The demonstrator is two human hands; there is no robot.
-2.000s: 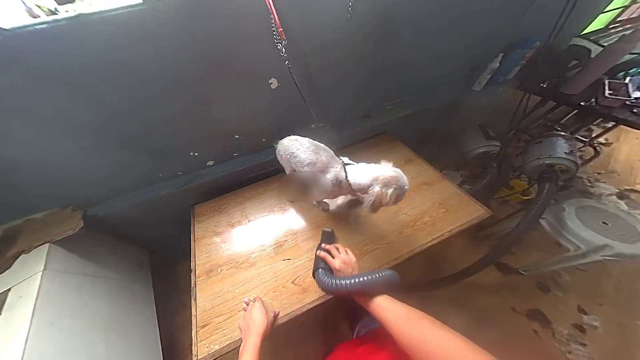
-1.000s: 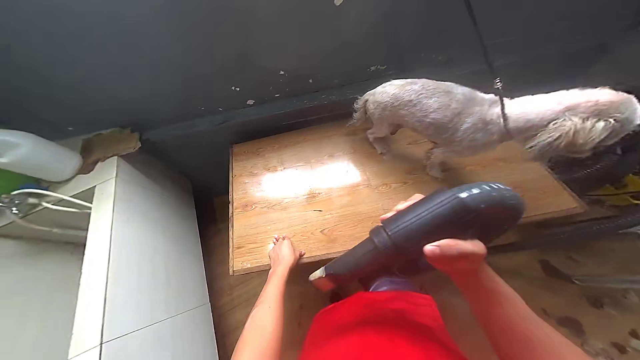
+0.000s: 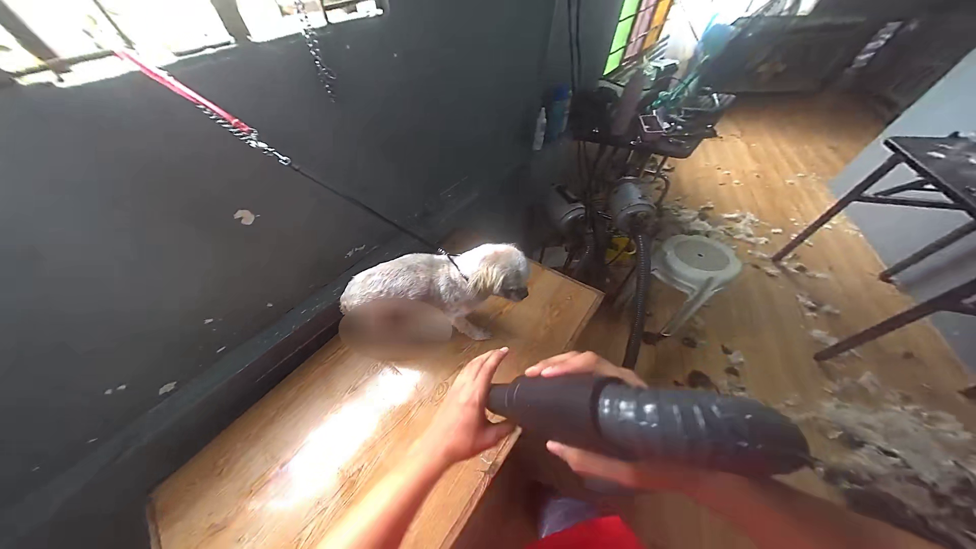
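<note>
A small dog with short-clipped whitish fur [image 3: 412,276] sits at the far side of a wood-topped table [image 3: 374,427], its head toward the right. A black leash [image 3: 358,204] runs from its neck up to a chain and red strap. My right hand [image 3: 595,412] is closed around the black nozzle end of a blower hose [image 3: 671,427], below the dog and to the right. At the nozzle's tip is my left hand [image 3: 469,408], thumb and fingers spread around it; whether it grips the tip I cannot tell.
Blower motors [image 3: 631,204] with a hanging ribbed hose [image 3: 640,297] stand beyond the table's right end, under a cluttered black stand [image 3: 648,137]. A white plastic stool [image 3: 698,263] is next to them. Fur clippings [image 3: 900,435] lie on the floor. A dark metal-legged table [image 3: 938,168] stands at right.
My left hand has moved from the table's near edge to the nozzle tip. The dog, on its feet one second ago, now sits. The view has swung strongly to the right.
</note>
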